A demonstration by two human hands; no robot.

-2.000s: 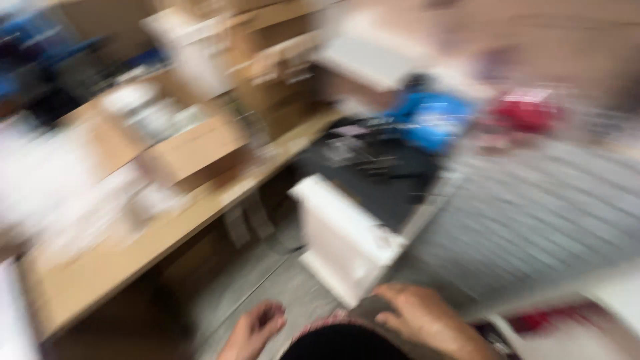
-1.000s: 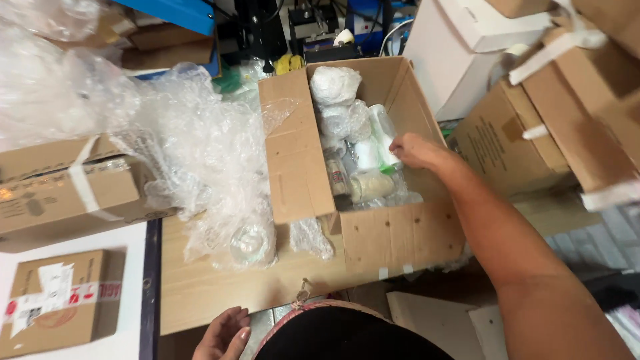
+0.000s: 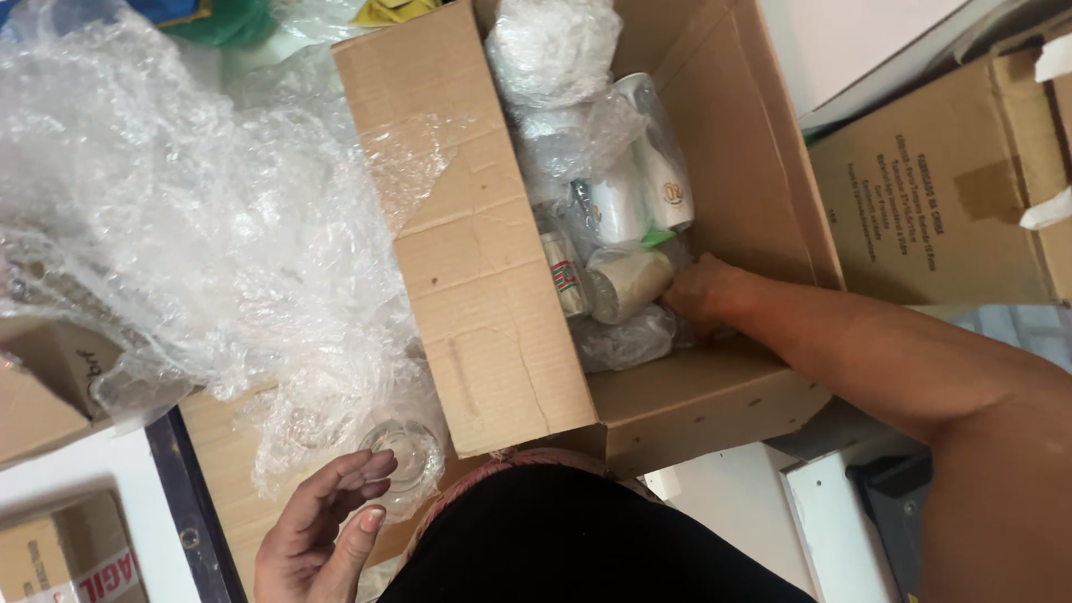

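My right hand [image 3: 702,297] reaches into an open cardboard box [image 3: 502,335], low beside a cream-coloured wrapped cylinder [image 3: 634,283]. Its fingertips are partly hidden, so a hold on anything cannot be told. White containers [image 3: 662,180] in clear plastic and a bubble-wrapped bundle [image 3: 553,50] lie further up in the box. A small jar with a red and green label [image 3: 563,272] rests by the left wall. My left hand [image 3: 335,528] hangs with curled, parted fingers and nothing in it, near a round clear glass item [image 3: 402,452] under plastic wrap.
A large heap of clear bubble wrap [image 3: 209,193] covers the table left of the box. Another printed cardboard box [image 3: 930,184] stands at the right. A taped parcel [image 3: 75,544] lies on a white surface [image 3: 134,477] at the lower left.
The view is closer over the box. My right hand has moved from the white containers down toward the near right corner of the box. My left hand stays without any object.
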